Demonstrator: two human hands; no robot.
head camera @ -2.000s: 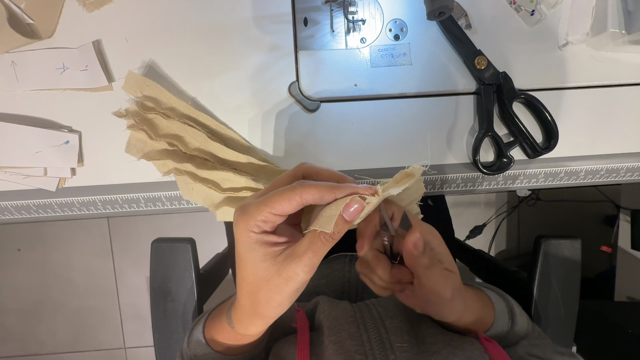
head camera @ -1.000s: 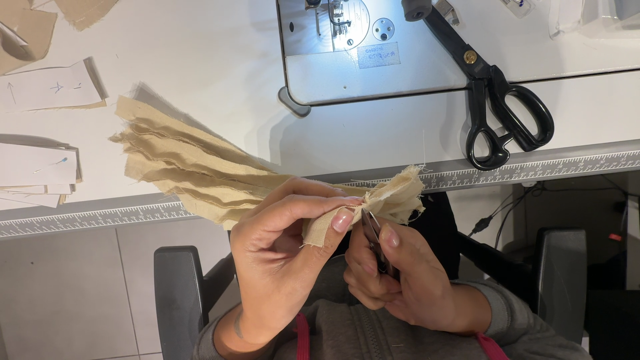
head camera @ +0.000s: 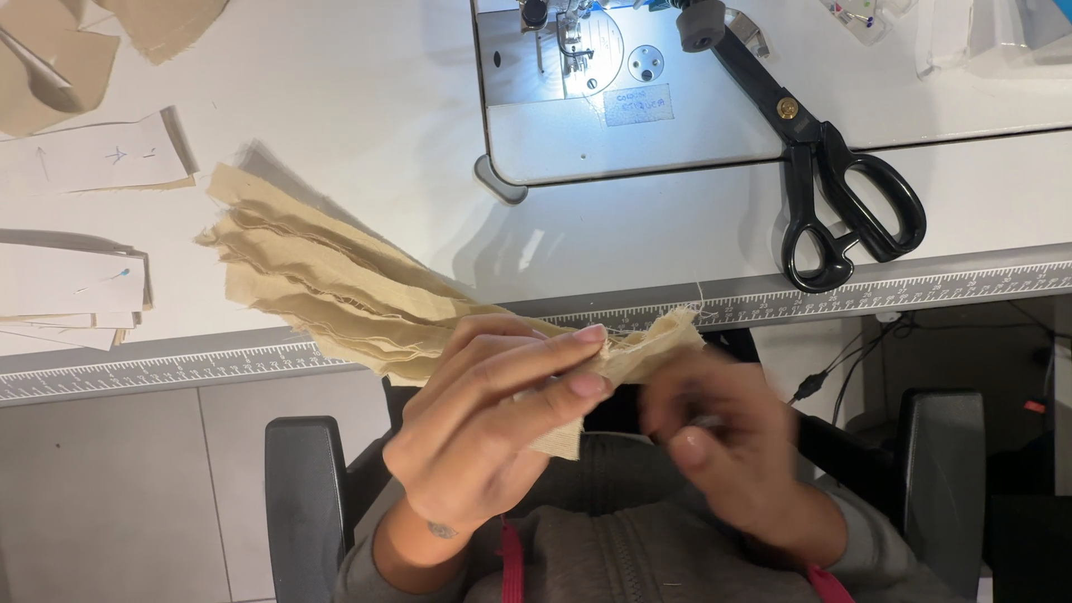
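A long piece of beige woven fabric [head camera: 335, 293] with several raised, frayed seams fans out over the table's front edge at left. My left hand [head camera: 494, 410] pinches its gathered right end between thumb and fingers, and loose threads stick up from that end. Just right of the cloth is my right hand [head camera: 729, 435], blurred, with its fingers curled around a small dark metal tool [head camera: 705, 421] that is mostly hidden; its kind cannot be made out now. Large black-handled fabric shears [head camera: 804, 134] lie on the table at right, apart from both hands.
A sewing machine bed [head camera: 578, 134] is lit at the top centre. A measuring tape strip [head camera: 888, 300] runs along the table's front edge. Paper pattern pieces [head camera: 71, 280], one with a pin, lie at left near beige fabric scraps [head camera: 50, 75]. Chair armrests [head camera: 306, 502] flank my lap.
My right hand, at the fabric with the tool a second ago, is now away from it to the right. The fingers of my left hand have shifted over the gathered end.
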